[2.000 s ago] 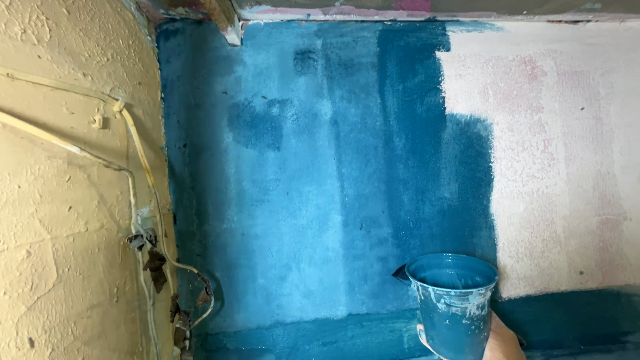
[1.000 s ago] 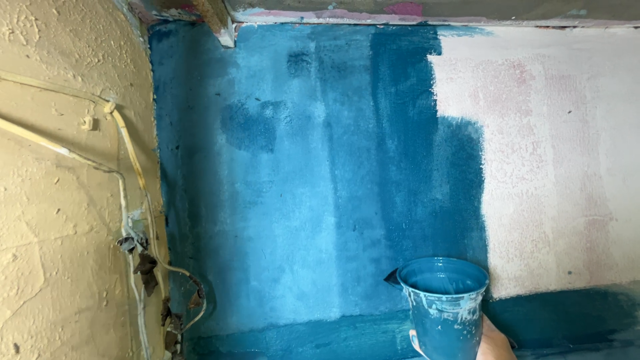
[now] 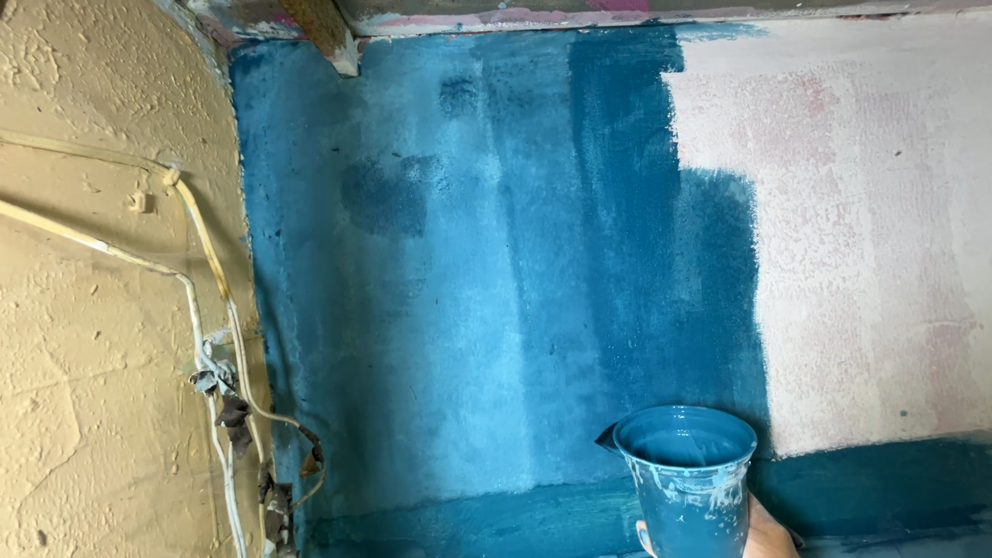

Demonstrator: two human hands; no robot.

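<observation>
A blue plastic cup [image 3: 690, 496] with a flared rim stands upright at the lower right of the head view. Blue paint lies inside it, and pale streaks run down its outer side. My right hand [image 3: 767, 533] is wrapped around the cup from behind and the right, largely hidden by it; one paint-marked fingertip shows at its left side. A dark pointed part [image 3: 606, 439] juts out at the left of the rim; whether it is a spout cannot be told. Behind is a wall with uneven blue paint [image 3: 465, 310] beside a pale pinkish-white area [image 3: 876, 256]. My left hand is out of view.
A rough yellow wall [image 3: 70, 325] meets the blue one at the left. Cables [image 3: 198, 225] run along it, with dark torn scraps [image 3: 232, 411] near the corner. At the top, a wooden piece [image 3: 322, 31] juts down by a paint-smeared ledge [image 3: 496, 19]. A darker blue-green band [image 3: 876, 480] crosses below.
</observation>
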